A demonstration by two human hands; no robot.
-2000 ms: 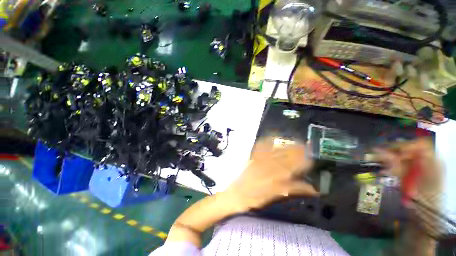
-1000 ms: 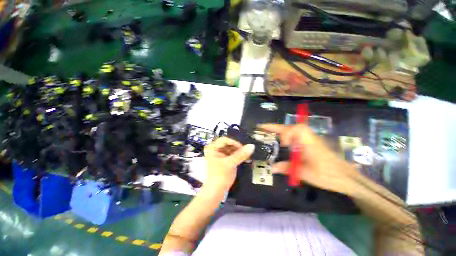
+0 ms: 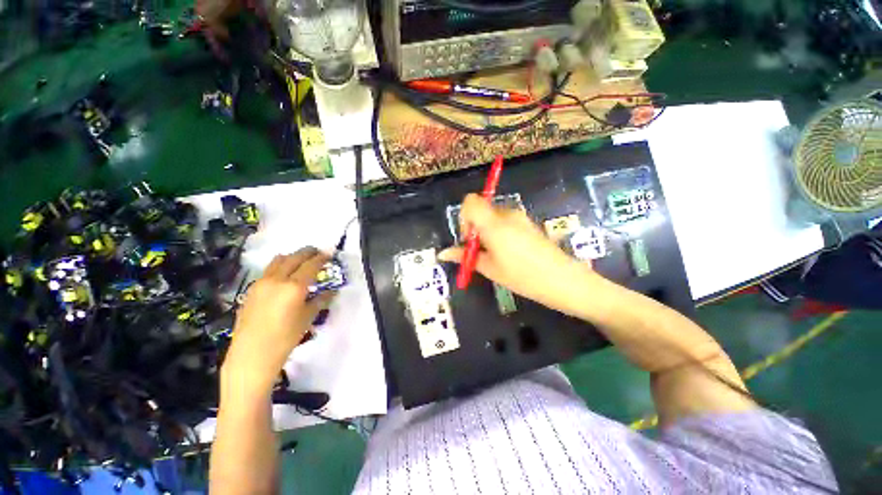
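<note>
My right hand (image 3: 493,242) holds a long red pen (image 3: 481,222) over the black test panel (image 3: 561,334), beside the cream AC socket strip (image 3: 426,305). My left hand (image 3: 280,300) is on the white tabletop left of the panel, with its fingers on an adapter circuit board (image 3: 328,276) that shows blue and yellow parts. A thin black cord with a plug tip lies just above the board. A large pile of black adapters (image 3: 87,290) with yellow spots lies at the left.
Behind the panel are a speckled shelf (image 3: 435,150) with black leads and a second red-and-black pen (image 3: 469,91), a grey meter (image 3: 484,48) and a clear bulb (image 3: 327,29). A fan (image 3: 849,155) stands at the right.
The view has shifted right. My left hand has moved from the socket strip to the white tabletop at the left. My right hand stays above the panel with the red pen.
</note>
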